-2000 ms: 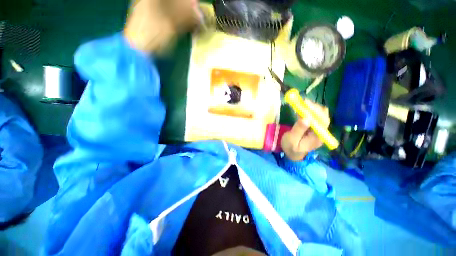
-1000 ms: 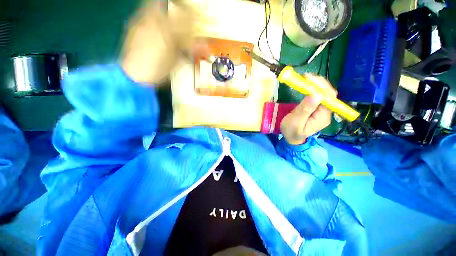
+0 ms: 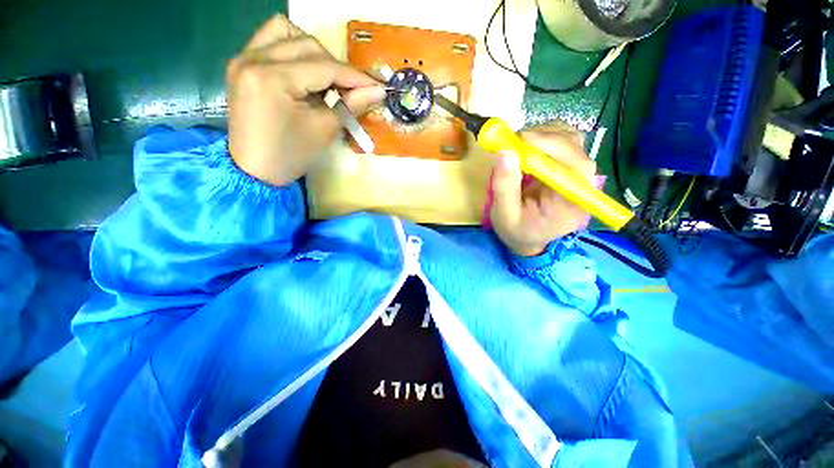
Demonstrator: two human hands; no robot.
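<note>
A dark round ring-shaped workpiece with a pale centre sits in the middle of the orange-brown fixture. My left hand is at the fixture's left side, its fingertips closed on a thin pale metal tool, likely tweezers. Its fingertips reach the ring's left edge; whether the tool touches the ring is unclear. My right hand grips the yellow soldering iron at the right. The iron's dark shaft points at the ring's upper right edge; the exact tip contact is too small to tell.
The fixture lies on a cream board. A shiny solder reel is at the far left. A round tin is at the top right, beside a blue soldering station and black equipment. Black cords run between them. Blue sleeves show at both sides.
My left hand has come down from the top left to the workpiece. The iron has moved in to the ring. The view has shifted, and the fan has left the picture.
</note>
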